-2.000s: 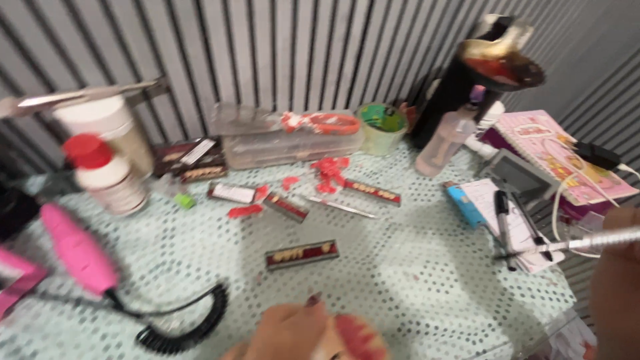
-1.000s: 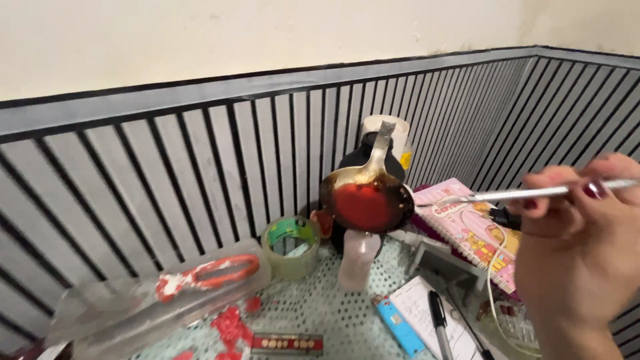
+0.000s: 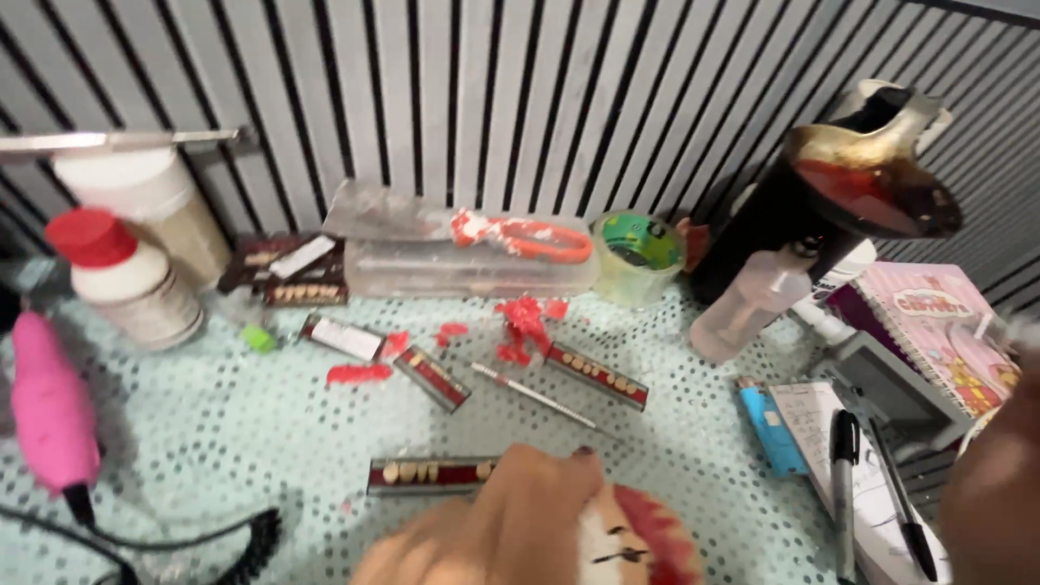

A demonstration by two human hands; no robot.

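Observation:
At the bottom centre, my left hand (image 3: 504, 520) holds a pale dental cast (image 3: 609, 536) with red wax along its rim and dark marks on it. My right hand (image 3: 987, 487) is blurred at the right edge, with a blurred silvery piece of a thin metal tool (image 3: 1020, 329) by its fingers; their grip is partly out of frame. Just beyond my left hand lies a strip of artificial teeth (image 3: 431, 475). Further back are another tooth strip (image 3: 597, 375), a slim metal instrument (image 3: 540, 396) and red wax scraps (image 3: 524, 321). A metal pan of red wax (image 3: 861, 191) rests on a black stand.
A pink handpiece (image 3: 53, 402) with a coiled cord and a red-capped bottle (image 3: 122, 276) are left. An orange-handled spatula (image 3: 520, 236) lies on a clear box (image 3: 471, 272), beside a tape roll (image 3: 638, 256). Right are a clear bottle (image 3: 751, 305), pens (image 3: 845, 487) and a notebook (image 3: 926, 325).
One second ago, my right hand held the metal tool near the wax pan; it is now lower at the right edge. The view has swung down and left, bringing my left hand back into sight.

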